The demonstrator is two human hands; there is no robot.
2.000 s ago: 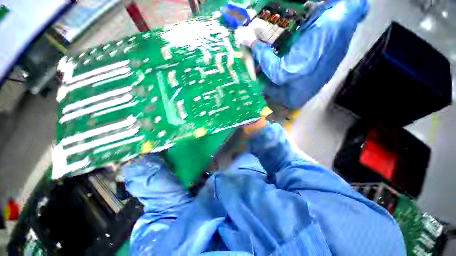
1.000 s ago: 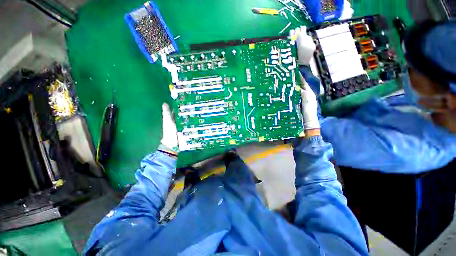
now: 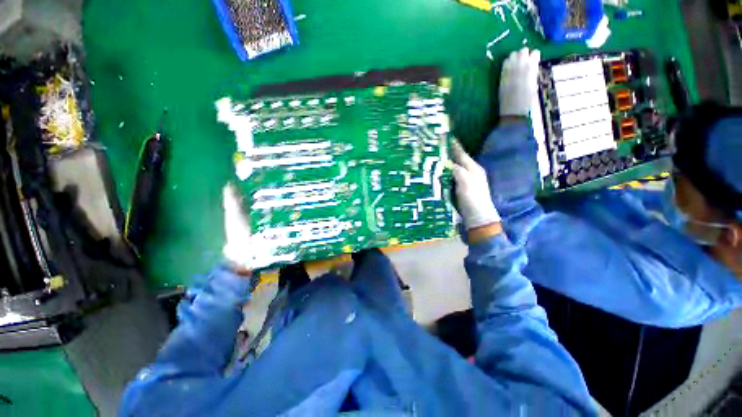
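Note:
A large green circuit board (image 3: 366,171) with long white slots on its left half is in front of me, over the near edge of the green mat. My left hand (image 3: 237,226), in a white glove, grips its left edge near the lower corner. My right hand (image 3: 473,191), in a white glove, grips its right edge. Small yellow tape pieces sit on the board's edges. The fingers under the board are hidden. A dark strip (image 3: 325,84) shows along its far edge.
A person in blue (image 3: 602,236) works at the right beside a board with a white slab (image 3: 582,108). Blue boxes of fine pieces (image 3: 259,28) stand at the back. A black stick-like tool (image 3: 146,189) lies left on the green mat (image 3: 187,81). Black equipment (image 3: 28,204) is far left.
The view has shifted. I still hold the board by both sides, now lower over the bench than two seconds ago. The other person's gloved hand is now apart from my board.

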